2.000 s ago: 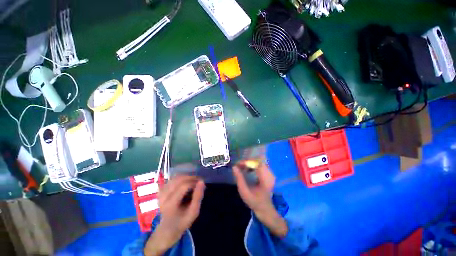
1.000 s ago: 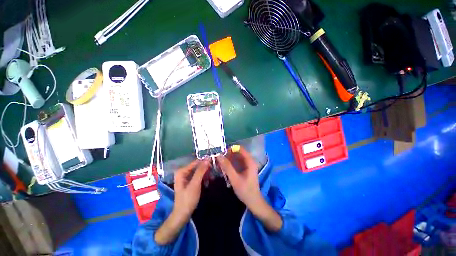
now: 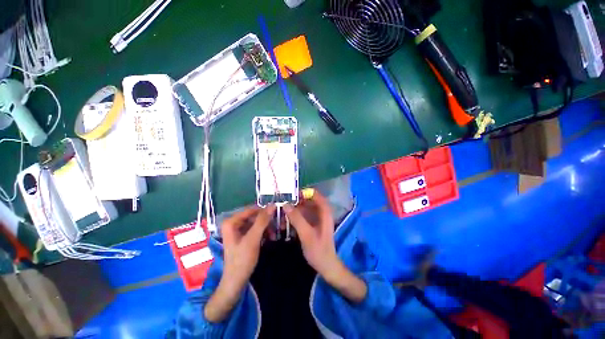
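Note:
An open white housing [image 3: 276,162] lies upright in the picture at the bench's front edge, with a green circuit board [image 3: 275,130] at its far end and thin reddish wires inside. Short white leads [image 3: 284,222] come out of its near end. My left hand [image 3: 245,235] pinches the near end at its left corner. My right hand [image 3: 312,228] pinches the near end and leads at the right, a yellow band on one finger. The fingertips partly hide the near edge.
A second open housing [image 3: 225,79], closed white unit [image 3: 154,126], yellow tape roll [image 3: 99,112], orange square [image 3: 292,56], blue stick [image 3: 274,63], black pen-like tool [image 3: 320,109], fan [image 3: 366,25] and black-orange tool [image 3: 451,76] lie around. A red tray [image 3: 419,180] is below the edge. Dark blurred shape, lower right.
Both hands have come from apart below the housing to its near end. The view has shifted, so the bench items sit higher and further left. A dark shape has appeared at lower right.

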